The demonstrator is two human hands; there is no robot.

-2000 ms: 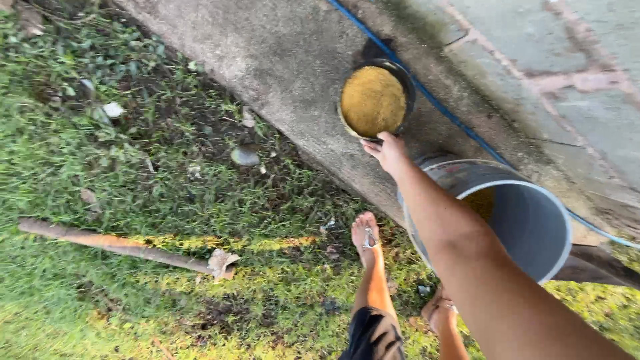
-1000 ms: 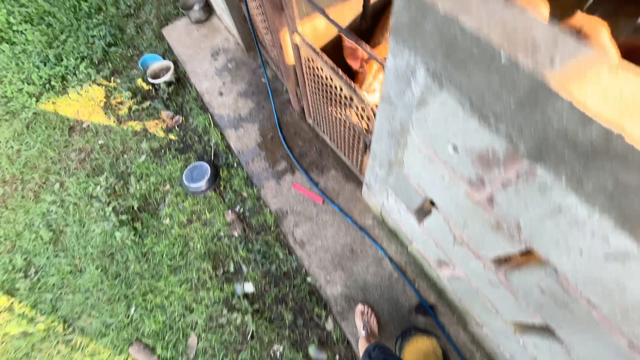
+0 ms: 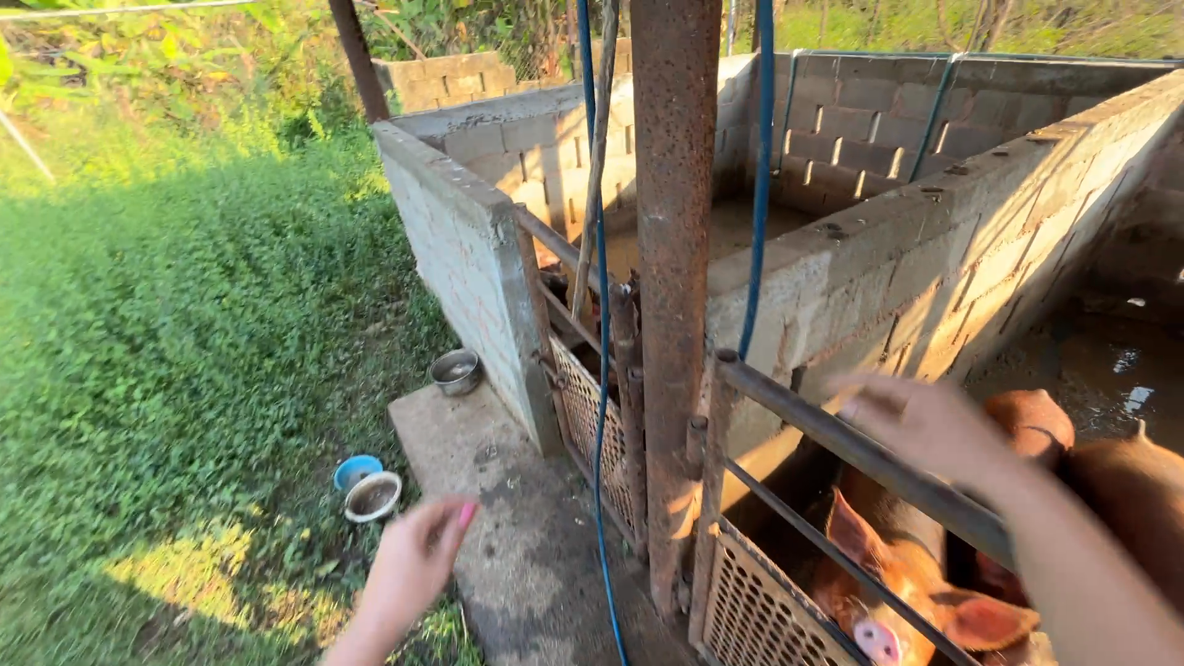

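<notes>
My left hand (image 3: 416,564) is over the edge of the concrete walkway (image 3: 527,564), fingers curled, with no object visible in it; a pink nail shows on its thumb side. My right hand (image 3: 911,421), blurred, is at the rusty top rail (image 3: 860,453) of the near metal gate; whether it touches the rail I cannot tell, and no object shows in it. Below it, a brown pig (image 3: 888,583) looks up behind the perforated gate panel (image 3: 763,601). More pigs (image 3: 1124,509) stand to the right inside the pen.
A rusty post (image 3: 675,277) rises between two gates. A blue hose (image 3: 601,444) hangs down to the walkway. A metal pot (image 3: 455,370) sits at its far end; a blue bowl (image 3: 357,472) and a pale bowl (image 3: 373,497) lie on the grass. Block walls (image 3: 934,231) divide the pens.
The view has swung up from the ground to the pens. Two seconds ago my hand held the rim of a bowl of yellowish feed beside a grey bucket; no bowl shows in either hand now.
</notes>
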